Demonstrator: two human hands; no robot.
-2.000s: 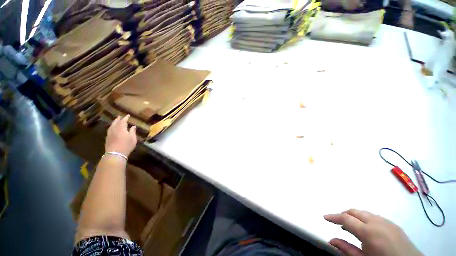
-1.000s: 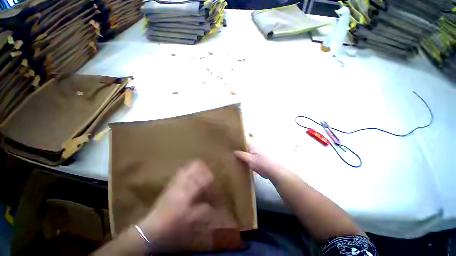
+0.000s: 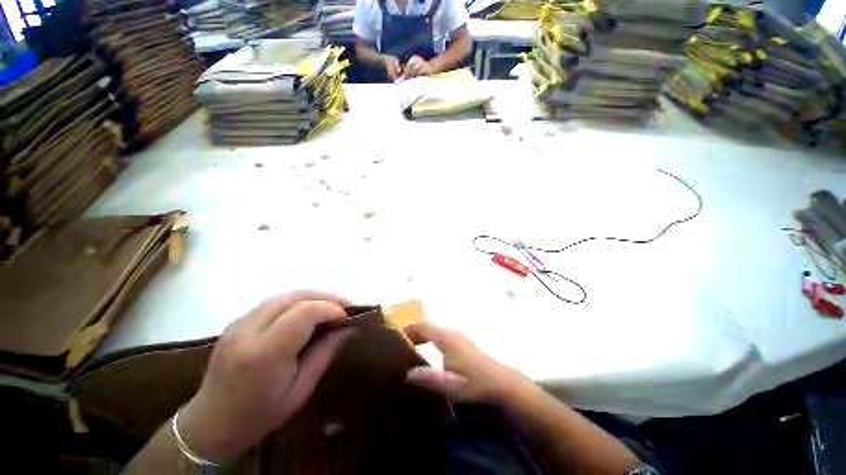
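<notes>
A dark brown bag panel (image 3: 348, 399) is held up at the table's near edge, with a tan tape tab (image 3: 403, 314) at its top corner. My left hand (image 3: 278, 357) grips the panel's top edge, left of the tab. My right hand (image 3: 455, 362) holds the corner just right of the tab; some of its fingers are hidden behind the panel. A red lighter-like cylinder (image 3: 509, 265) and thread snips (image 3: 532, 257) with a looped dark cord (image 3: 594, 239) lie on the white table, touched by neither hand.
A stack of brown pieces (image 3: 83, 278) is at the left table edge, taller brown stacks (image 3: 56, 139) behind it. Grey stacks with yellow edging (image 3: 255, 102) stand at the far side. A person (image 3: 413, 37) works opposite. More red tools (image 3: 821, 295) lie far right.
The panel, earlier lying flat at the near edge, is now raised and turned, its tabbed corner up. Both hands have come together at that corner. The view has shifted to show the person opposite.
</notes>
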